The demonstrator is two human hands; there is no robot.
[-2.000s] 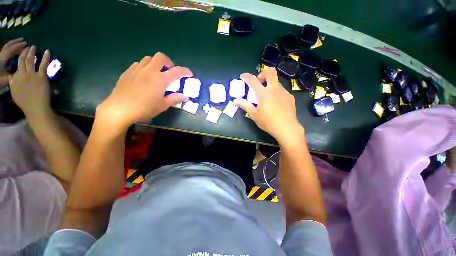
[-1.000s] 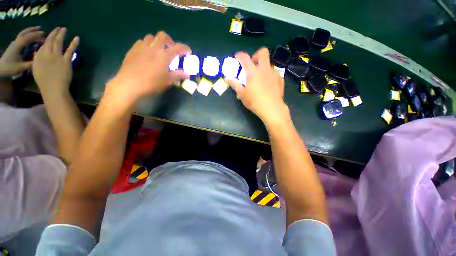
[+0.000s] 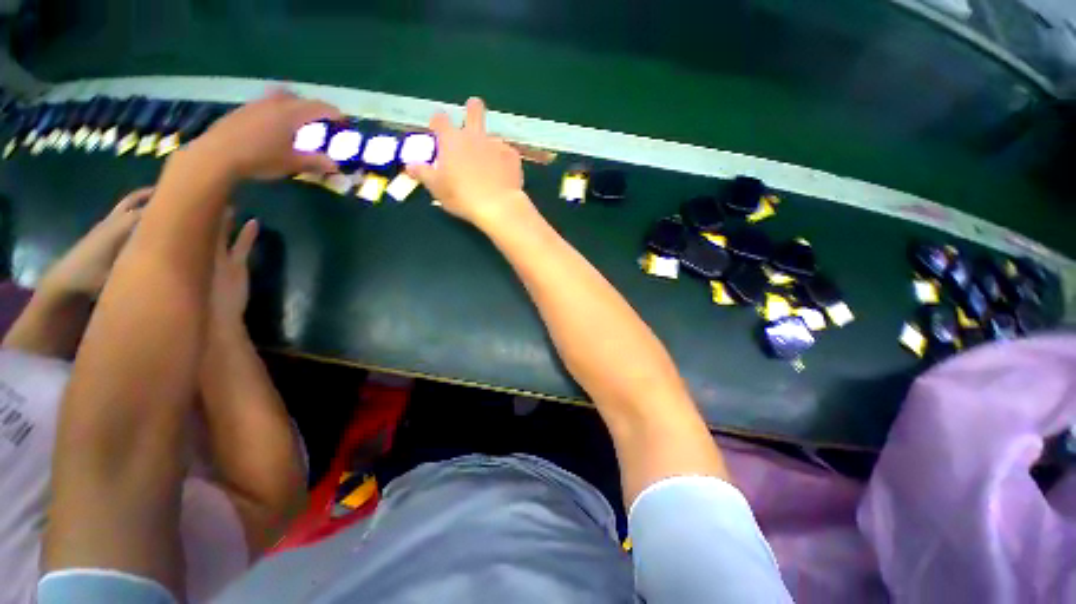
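Note:
Several smartwatch screen modules [image 3: 379,149] stand side by side in a row at the upper left of the green bench mat, their screens glowing white. Pale battery cells [image 3: 372,188] hang on the side towards me. My left hand [image 3: 269,136] presses the left end of the row. My right hand [image 3: 474,165] presses the right end, so the row is squeezed between both hands. My fingers hide the row's ends.
A long row of modules [image 3: 118,127] lies at far left. One dark module [image 3: 608,185] lies alone at top centre. A jumbled pile of dark modules [image 3: 748,255] is at right, another pile [image 3: 977,287] farther right. A neighbour's hands [image 3: 94,250] are at left, a pink sleeve [image 3: 979,460] at right.
Both hands have moved away from me and to the left with the glowing row between them, to beside the long row. The camera view has shifted, showing more of the bench's far side.

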